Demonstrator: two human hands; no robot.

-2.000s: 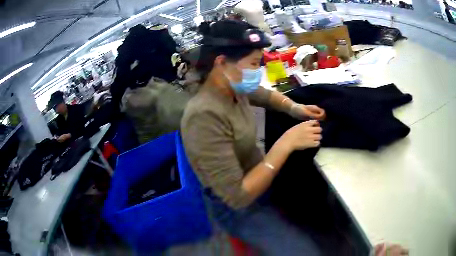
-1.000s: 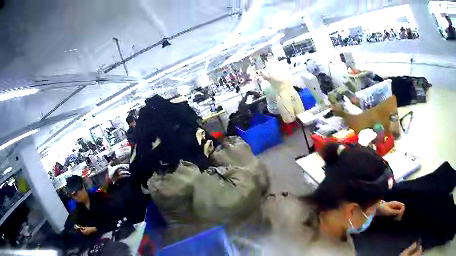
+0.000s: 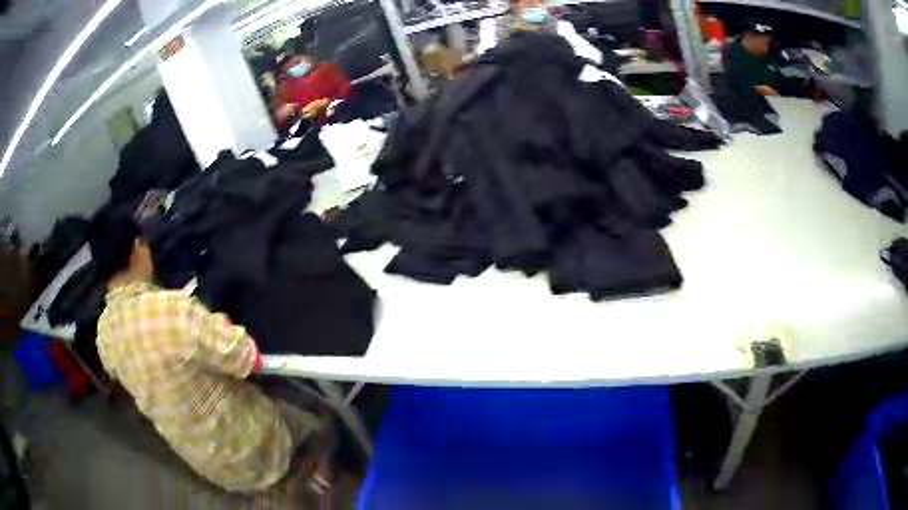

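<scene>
A large heap of black garments lies on the white table in front of me. Its lower pieces spread towards the table's front edge. More dark garments lie on the table at the left. Neither of my hands is in the picture.
A person in a yellow checked top stands at the table's left end. A blue bin is below the front edge, beside a metal table leg. Other people are behind the table. Dark garments lie at the far right.
The view has swung away from the masked worker at the other table and the olive bundles to this white table with its black heap. A hand at the lower right edge two seconds ago is gone.
</scene>
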